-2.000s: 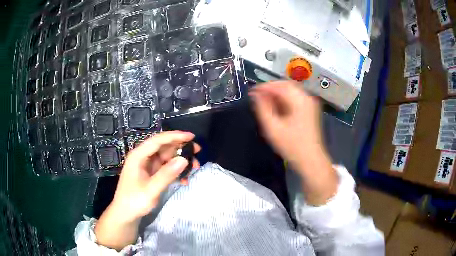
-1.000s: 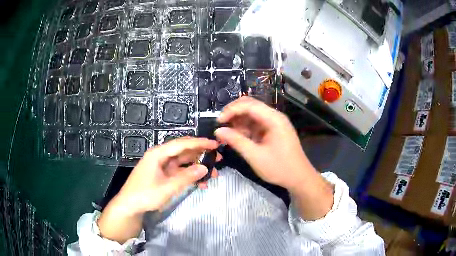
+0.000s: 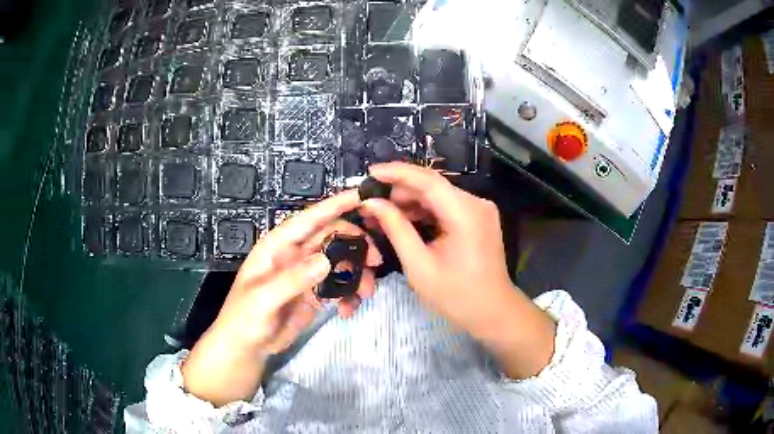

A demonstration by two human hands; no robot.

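My left hand (image 3: 284,280) is bare and holds a black housing (image 3: 344,264) between thumb and fingers, tilted, with an opening in its middle. My right hand (image 3: 445,242) pinches a small round black part (image 3: 373,188) between thumb and index finger, just above the housing and apart from it. The tip of my left index finger is close to the round part. The small parts tray (image 3: 417,106) with dark round pieces lies just beyond my right hand.
A large clear blister tray (image 3: 199,203) with black housings in its pockets lies at the left. A white press (image 3: 560,93) with a red emergency stop (image 3: 567,142) stands at the upper right. Labelled brown cartons (image 3: 737,229) are stacked at the far right.
My right hand has come from near the press to beside my left hand and now shows a round part in its fingertips. The housing is turned so its opening shows. The view has shifted.
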